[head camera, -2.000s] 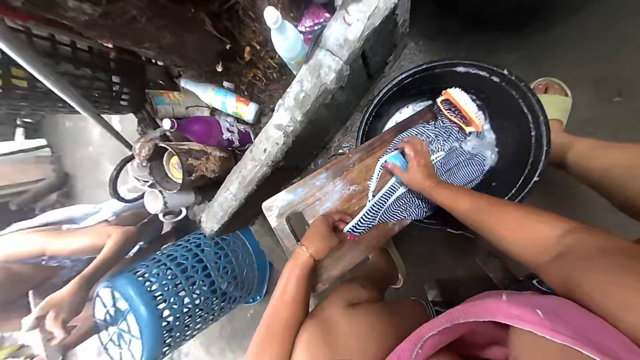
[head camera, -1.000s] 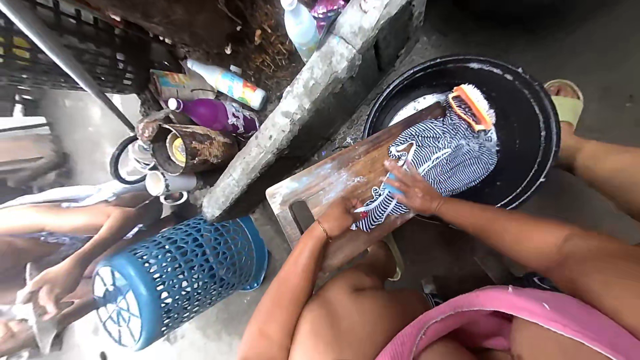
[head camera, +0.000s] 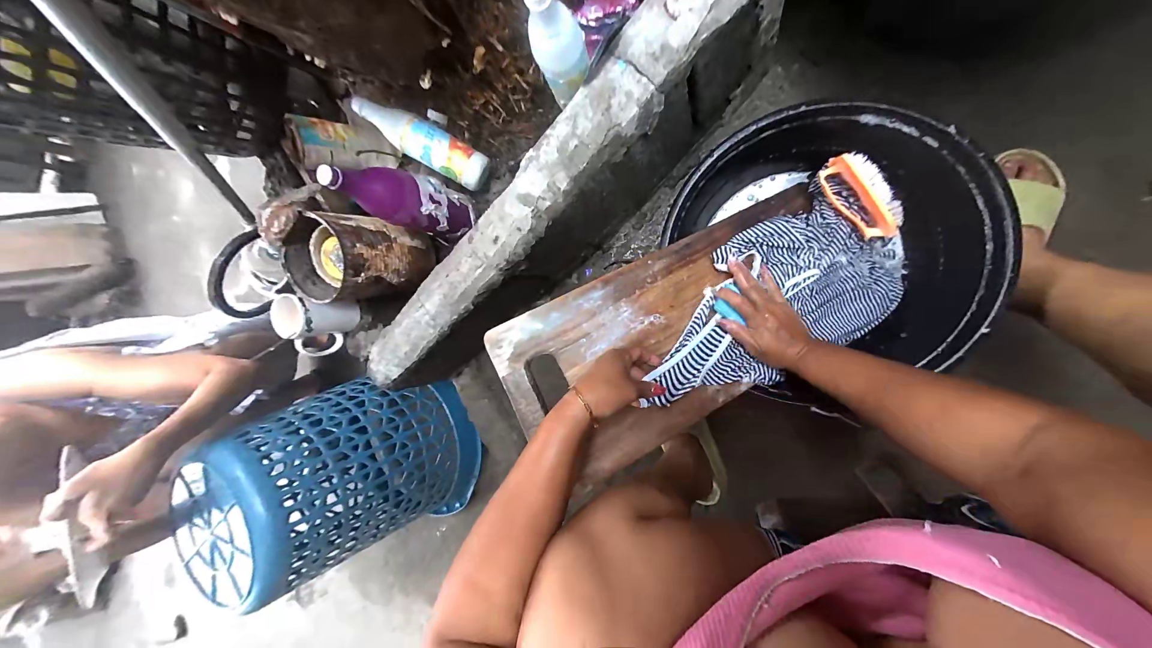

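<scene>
A navy-and-white striped garment (head camera: 841,279) with white piping lies over a wooden board (head camera: 594,315) and down into a black basin (head camera: 967,225). My left hand (head camera: 616,382) grips the garment's near end close to the board's handle slot. In my right hand (head camera: 765,319) is a blue bar, probably soap (head camera: 731,304), pressed on the cloth. An orange scrub brush (head camera: 859,196) with white bristles rests on the garment's far part, inside the basin. The board leans on the basin's rim.
A concrete ledge (head camera: 540,180) runs diagonally left of the board. Beyond it are a purple bottle (head camera: 396,196), a rusty can (head camera: 378,256) and a white mug (head camera: 315,317). A blue plastic basket (head camera: 360,468) lies on its side, beside another person's hand (head camera: 103,495). A sandaled foot (head camera: 1035,193) is right of the basin.
The right hand has shifted over the cloth with the blue bar, and the garment's folds on the board have changed. The left hand stays at the garment's near end.
</scene>
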